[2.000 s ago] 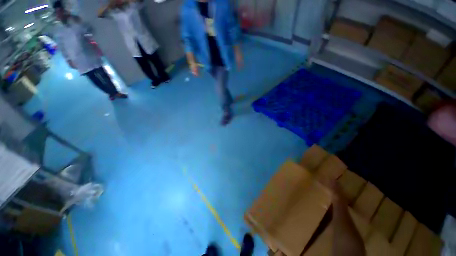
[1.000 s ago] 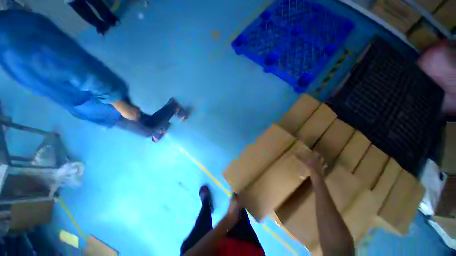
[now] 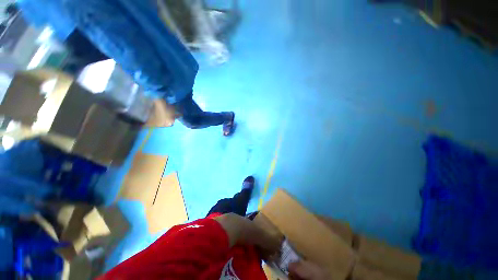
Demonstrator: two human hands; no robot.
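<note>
A brown carton (image 3: 308, 232) lies tilted at the bottom of the head view, just right of my red-sleeved body. My left hand (image 3: 270, 240) is against its near side, with the fingers blurred and partly hidden. A white printed patch (image 3: 288, 256) shows beside that hand. My right hand (image 3: 307, 270) is at the bottom edge by the carton, mostly cut off and blurred, so its grip cannot be told. More brown cartons (image 3: 382, 260) lie close together behind and to the right.
A person in a blue smock (image 3: 147, 52) stands at upper left. Flat cardboard (image 3: 166, 205) lies on the blue floor. Open cartons (image 3: 76, 109) are at far left. A blue pallet (image 3: 461, 202) is at right. A yellow line (image 3: 274, 158) crosses the floor.
The view has swung left, bringing the flat cardboard and open cartons in. The cartons now sit lower in view. My right hand has gone from the carton top to the bottom edge of the picture.
</note>
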